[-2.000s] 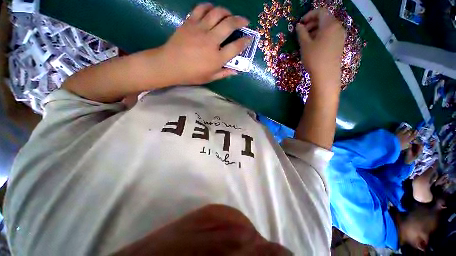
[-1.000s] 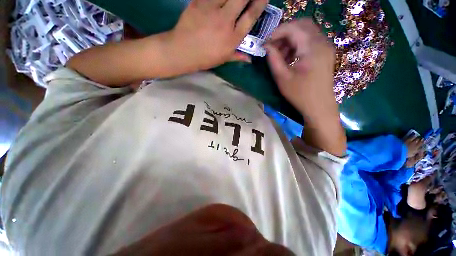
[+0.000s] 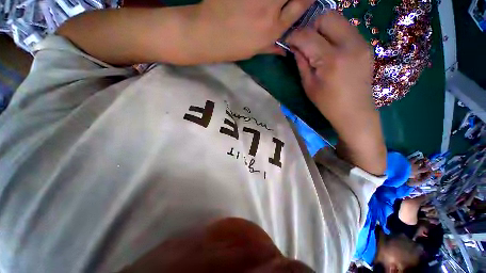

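Observation:
The white housing [image 3: 314,15] is at the top edge of the view, seen tilted and partly covered by fingers. My left hand [image 3: 261,24] holds it from the left, its upper part cut off by the picture's edge. My right hand [image 3: 333,56] has its thumb and fingers closed at the housing's near end; whether a contact piece is between them is hidden. The glittering copper pile of contact pieces [image 3: 405,58] lies on the green surface to the right of my right hand, with a few loose pieces nearer the housing.
A heap of white housings [image 3: 32,18] is at the upper left, beside my left arm. A pale rail [image 3: 449,69] edges the green bench [image 3: 394,125] at the right. A person in blue [image 3: 373,213] works at the lower right, near more parts [image 3: 458,176].
My right hand has moved left from the copper pile to the housing, where its fingers now close on the near end. The housing is tilted more. The view has shifted, cutting off more at the top.

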